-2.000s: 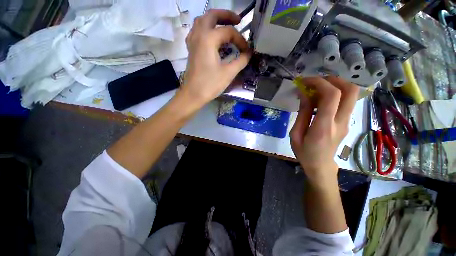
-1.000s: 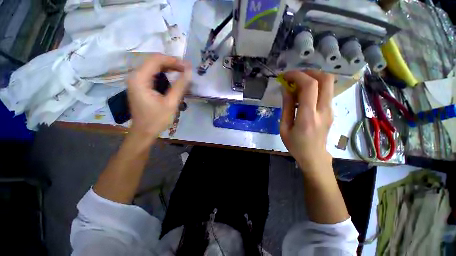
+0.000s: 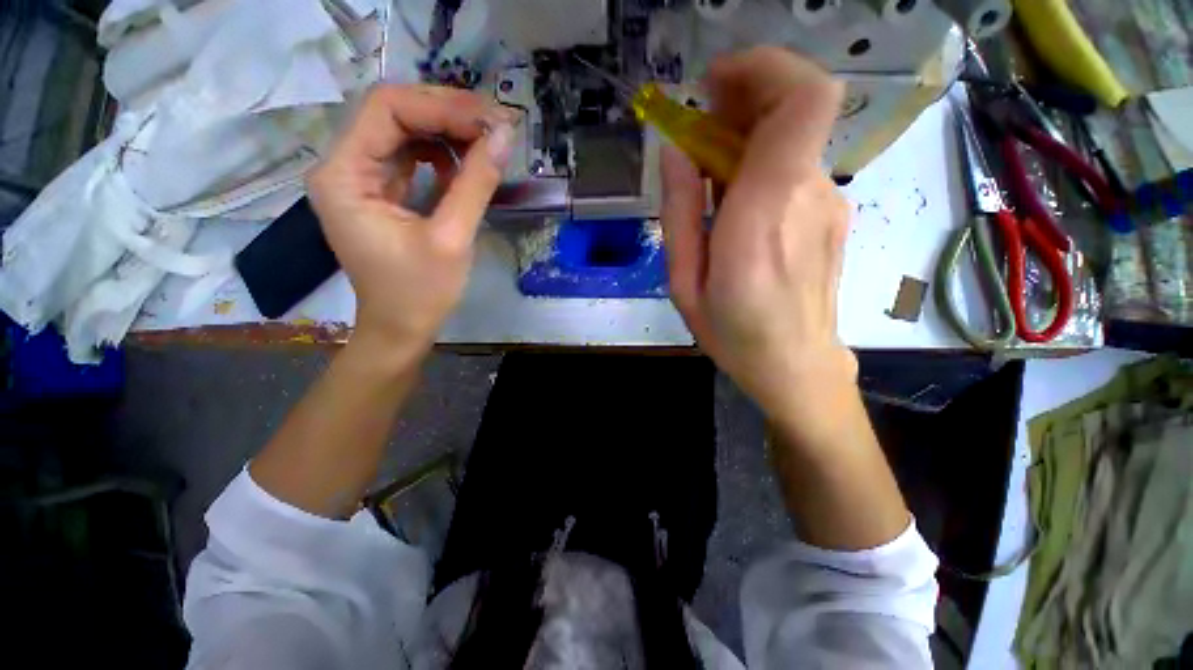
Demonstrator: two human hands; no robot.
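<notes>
My right hand (image 3: pixel 772 223) holds a small screwdriver (image 3: pixel 690 132) by its translucent yellow handle. Its thin shaft points up and left toward the needle area (image 3: pixel 572 85) of the overlock machine. My left hand (image 3: pixel 412 210) is left of the needle area, thumb and forefinger pinched together at something tiny and thin, too small to name. The flat metal plate (image 3: pixel 610 160) lies below the needle area. A blue, lint-covered block (image 3: pixel 550 268) with a dark hole is at the machine's front, partly behind my right hand.
A black smartphone (image 3: pixel 284 262) lies beside white fabric pieces (image 3: pixel 216 118) at left. Scissors (image 3: pixel 1034 268) and dark red-handled pliers (image 3: pixel 1066 160) lie at right. A small brown piece (image 3: pixel 908 299) is near the table edge. Olive-beige fabric (image 3: pixel 1112 511) lies on the side table. Tension dials (image 3: pixel 900 7) are at the top.
My left hand has moved away from the needle area to the left. My right hand has turned, showing more of the yellow handle. The machine sits higher in the view.
</notes>
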